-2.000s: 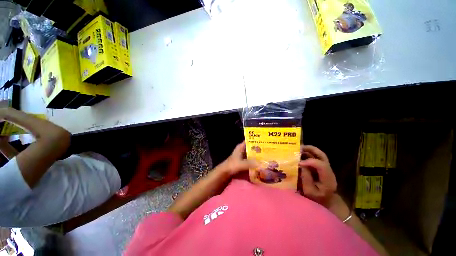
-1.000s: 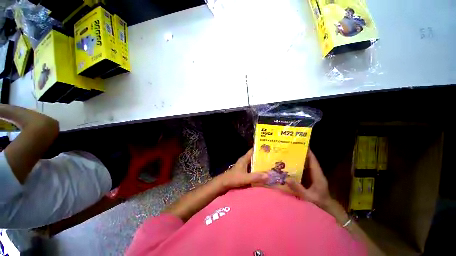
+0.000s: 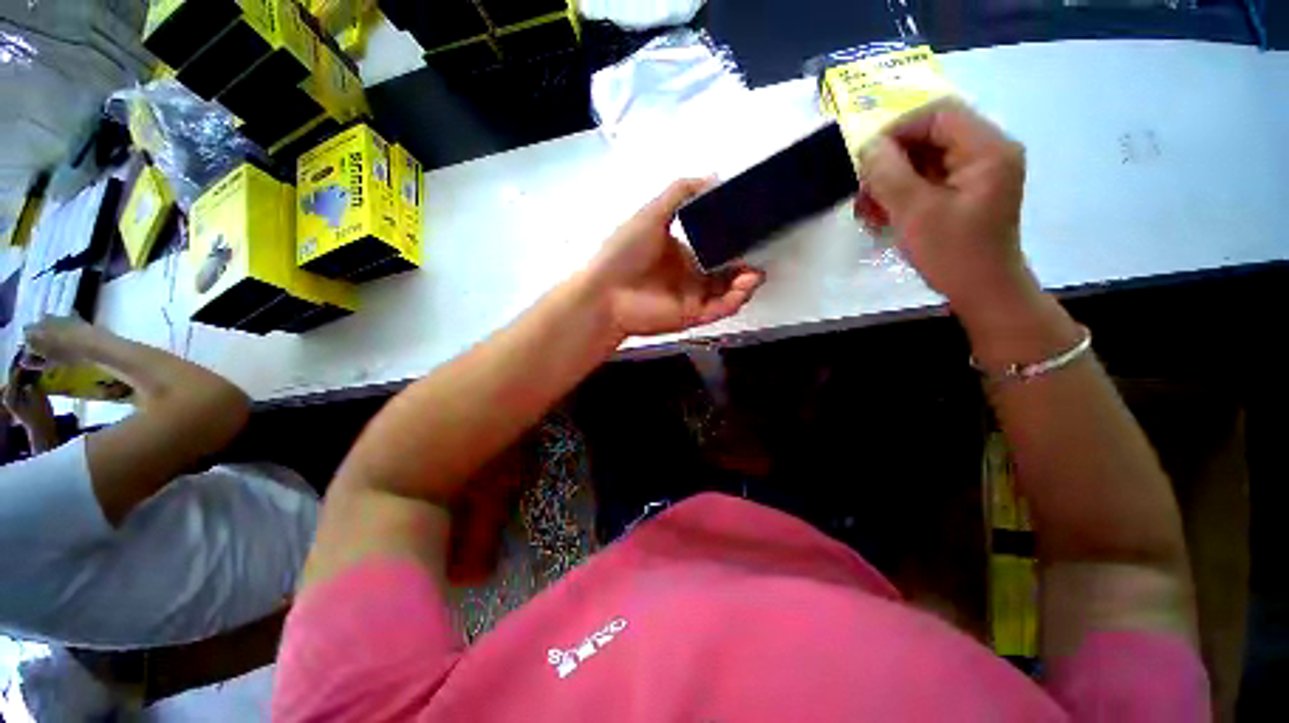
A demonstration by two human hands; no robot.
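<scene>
My left hand (image 3: 662, 280) holds a hang-tab box (image 3: 770, 195) by its left end, low over the table's front part. The box is tilted with its black base towards me, so its front is hidden. My right hand (image 3: 950, 198) is at the box's right end, fingers bent together; whether they grip the box or its film is unclear. Behind them a bagged yellow box (image 3: 884, 82) lies on the white table (image 3: 1131, 184), partly covered by my right hand, with clear film below it.
Yellow-black boxes (image 3: 238, 254) stand at the left, with more behind. A whitish sheaf of bags (image 3: 664, 82) lies at the table's far side. A coworker's arm and light shirt (image 3: 212, 530) are at the left. Yellow boxes (image 3: 1012, 600) show low at the right, behind my right forearm.
Both hands have moved from near my body up over the table. The box is turned from its M22 PRO front to its black base. My right hand has moved to its right end.
</scene>
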